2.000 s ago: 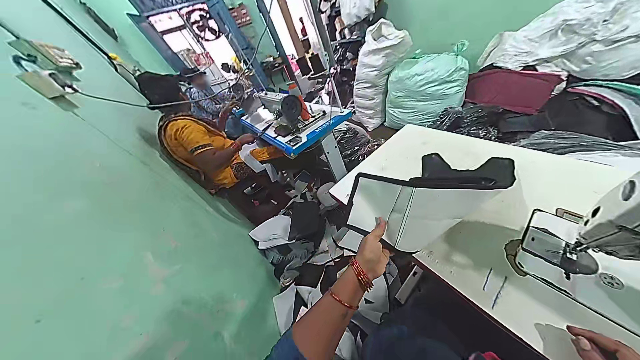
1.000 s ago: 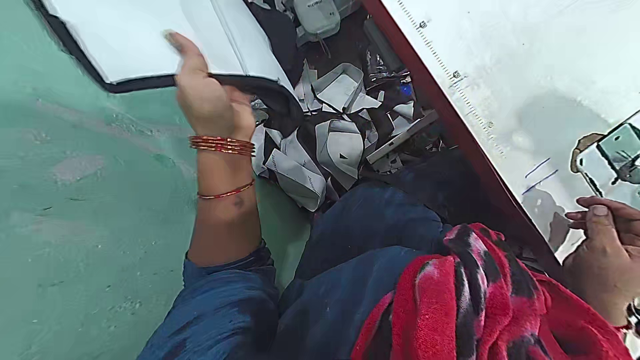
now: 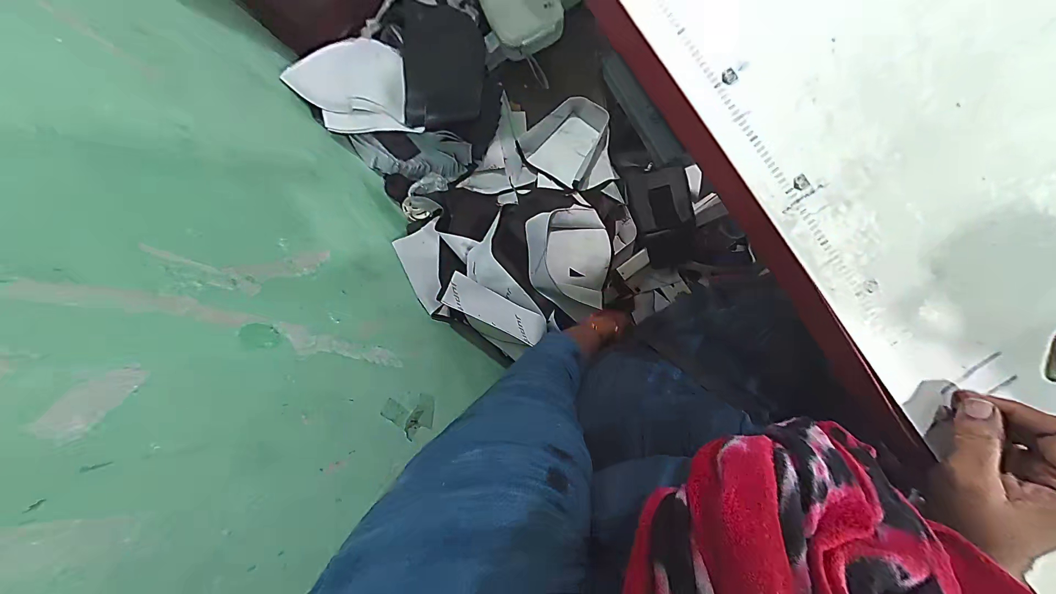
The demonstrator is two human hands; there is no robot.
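Observation:
My left hand (image 3: 604, 328) reaches down beside my leg, at the lower edge of a heap of white and black cut pieces (image 3: 569, 247); its fingers are mostly hidden, so what it touches cannot be told. A white strip with printing (image 3: 495, 309) lies just left of it. At the right edge, my right hand (image 3: 998, 462) rests at the edge of the white table top (image 3: 891, 206), thumb and forefinger close together. Whether a small thing is between them cannot be made out.
A green wall (image 3: 206, 330) with scuffed patches stands on the left. The table's dark red edge (image 3: 742, 206) runs diagonally on the right. Black and white pieces (image 3: 363, 82) and a pale plastic object (image 3: 524, 21) lie at the top. A red patterned cloth (image 3: 784, 511) covers my lap.
The black-edged white panel that my left hand held is out of view. My left hand has gone down to the heap. The view has tilted down from the room and sewing machine.

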